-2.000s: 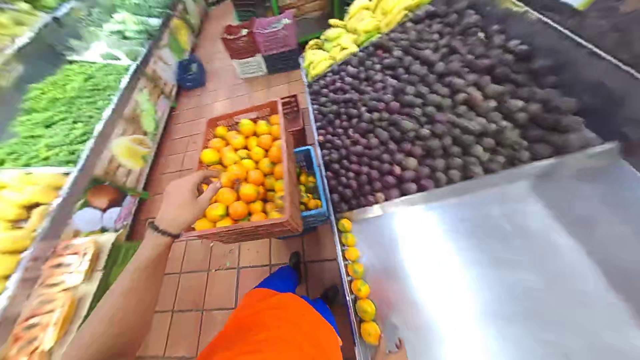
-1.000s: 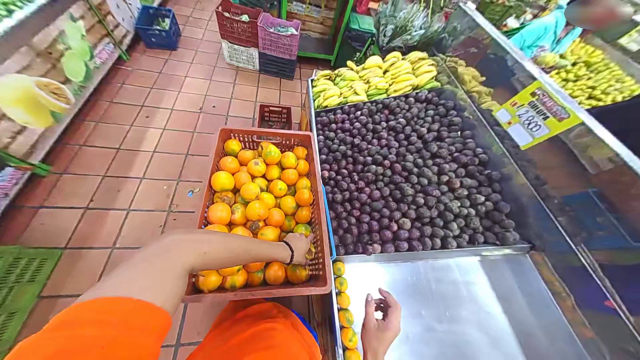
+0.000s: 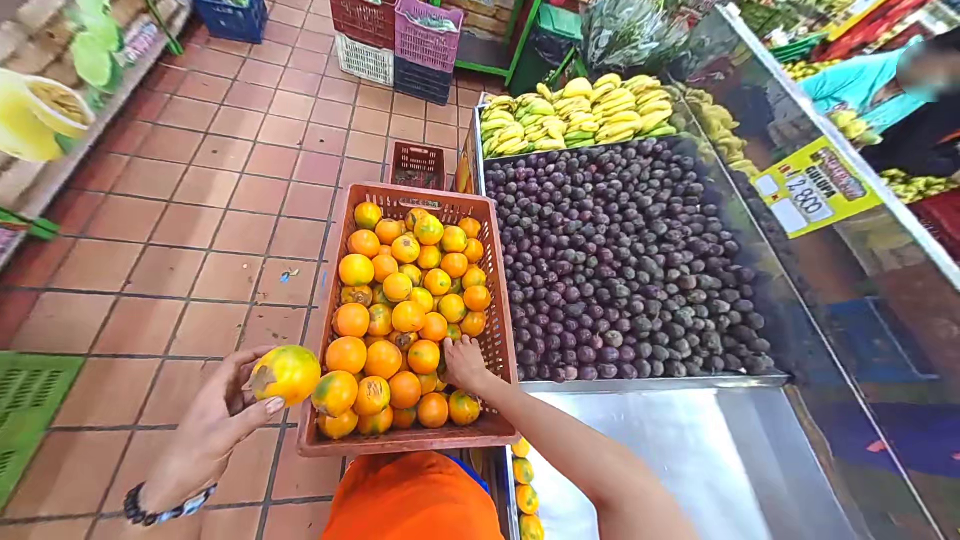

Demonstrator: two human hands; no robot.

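Observation:
My left hand [image 3: 217,420], with a beaded bracelet at its wrist, holds a yellow-green and orange round fruit [image 3: 286,376] just left of the red plastic crate [image 3: 504,300]. Orange and yellow fruits [image 3: 409,316] fill that crate. My right hand [image 3: 465,363] reaches into its right side, fingers down among the fruits; whether it grips one is hidden. Beside the crate, a row of similar fruits [image 3: 526,498] lines the left edge of the bare metal display surface [image 3: 675,450].
Dark purple fruits [image 3: 607,255] and bananas [image 3: 577,112] fill the display at right, under a yellow price sign [image 3: 817,187]. Stacked crates [image 3: 427,45] stand ahead on the tiled floor [image 3: 225,225], a green crate [image 3: 34,412] at left. A person in a turquoise top [image 3: 862,82] is behind the glass.
My left hand has moved out of the crate and now holds a fruit to its left. The right hand has gone from above the metal surface into the crate.

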